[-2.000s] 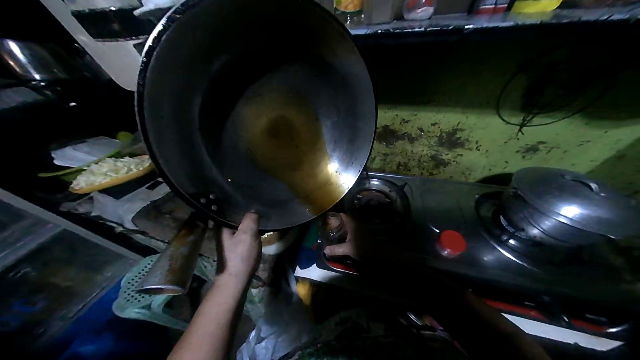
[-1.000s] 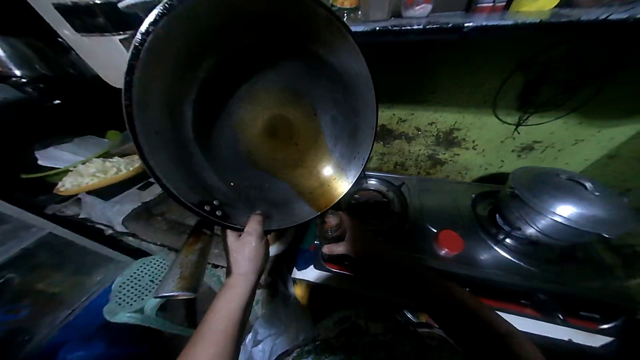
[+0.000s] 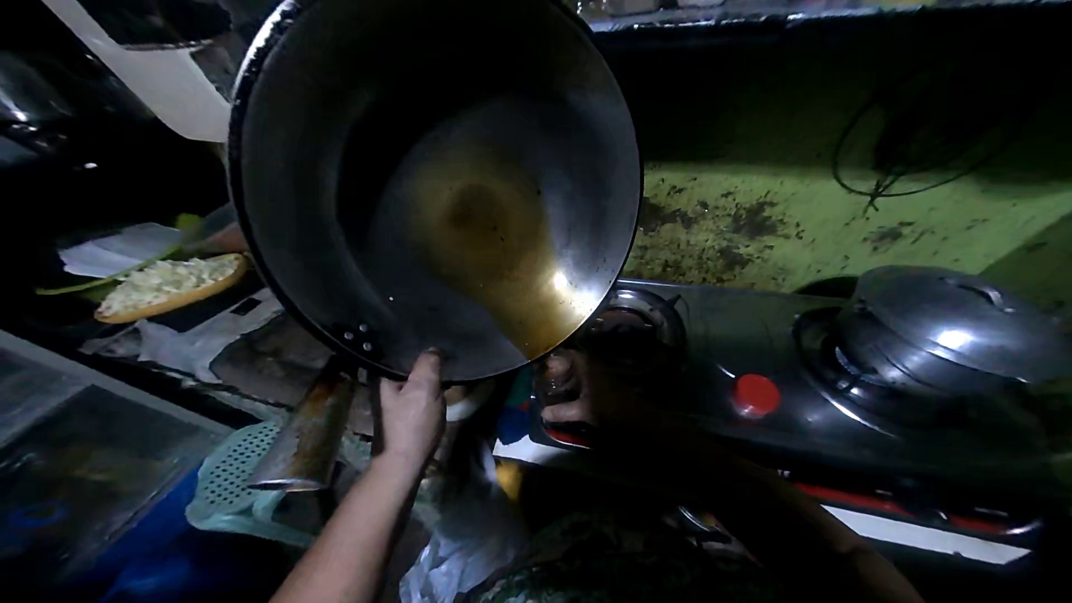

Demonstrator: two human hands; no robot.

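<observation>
My left hand [image 3: 414,410] grips the lower rim of a large dark frying pan [image 3: 301,226], thumb over the edge. The pan is tilted steeply, its inside facing me, and yellowish oil [image 3: 511,251] runs down to its lower right rim. Its rusty metal handle [image 3: 310,431] points down left. Just below that rim my right hand [image 3: 574,389] is closed around a small jar [image 3: 557,381], largely in shadow. On the stove beside it stands a red lid [image 3: 755,395].
A two-burner gas stove [image 3: 712,335] carries a lidded metal pot [image 3: 946,335] at right. At left lie a yellow dish of chopped pale food [image 3: 172,283] and plastic bags [image 3: 188,339]. A pale green plastic stool [image 3: 234,469] is below. Behind the stove is a stained green wall [image 3: 837,226].
Oil lies against the pan's lower right rim in all the frames. Both hands keep their holds, and the pan stays tilted.
</observation>
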